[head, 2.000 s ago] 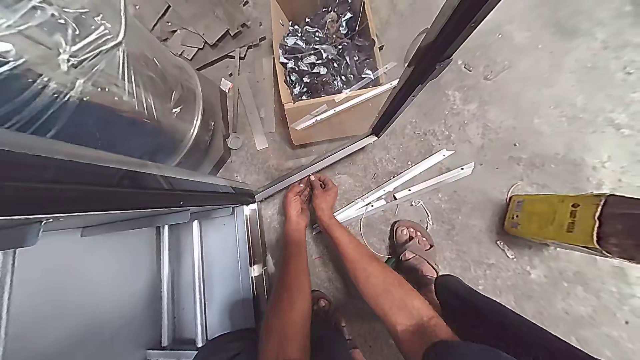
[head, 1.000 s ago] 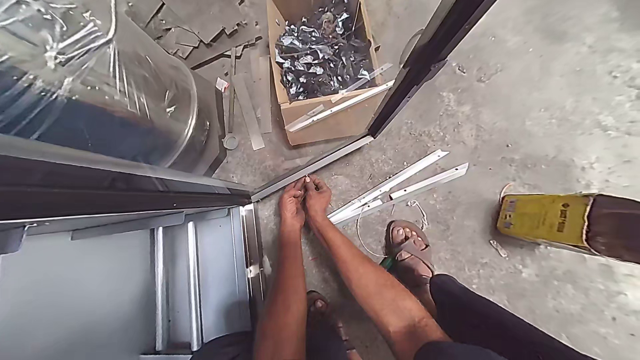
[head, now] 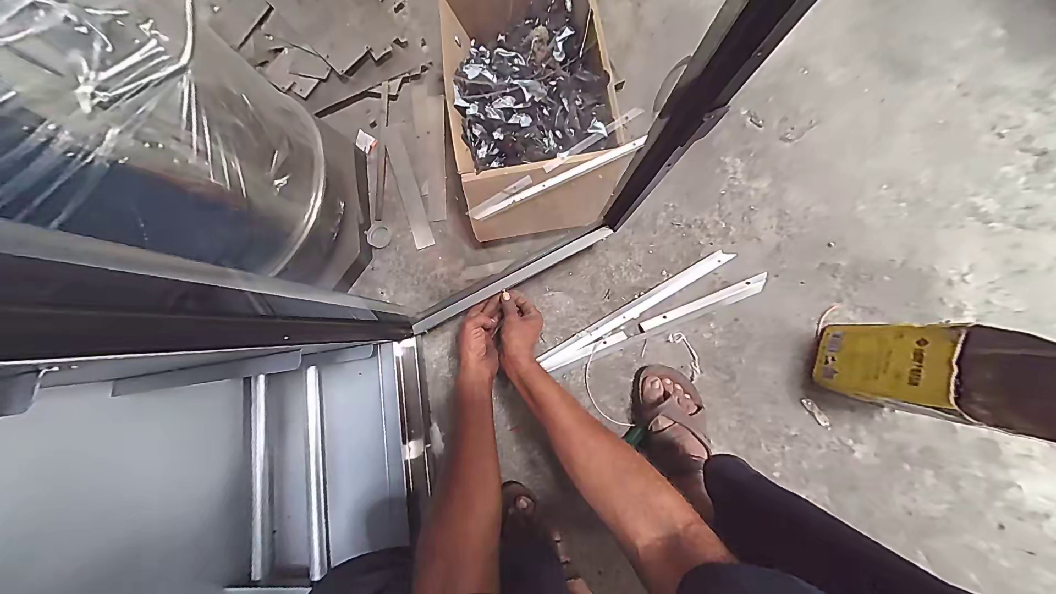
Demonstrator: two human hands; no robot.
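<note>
My left hand (head: 478, 340) and my right hand (head: 520, 326) meet just below the light lower rail of a dark metal frame (head: 516, 276). The fingers of both are bent and close together at the rail's edge; whether something small sits between them is too small to tell. Pale slotted metal strips (head: 639, 307) lie on the floor right of my right hand, with a thin white cord (head: 587, 384) beside them. Left of my left hand stands a grey metal cabinet body (head: 417, 437).
A cardboard box (head: 540, 202) of dark plastic scraps stands beyond the frame, strips leaning across it. A plastic-wrapped cylinder (head: 206, 157) is at upper left, near flat metal offcuts (head: 408, 186). A yellow printed container (head: 887, 363) lies at right. My sandalled foot (head: 672, 408) is beside the strips.
</note>
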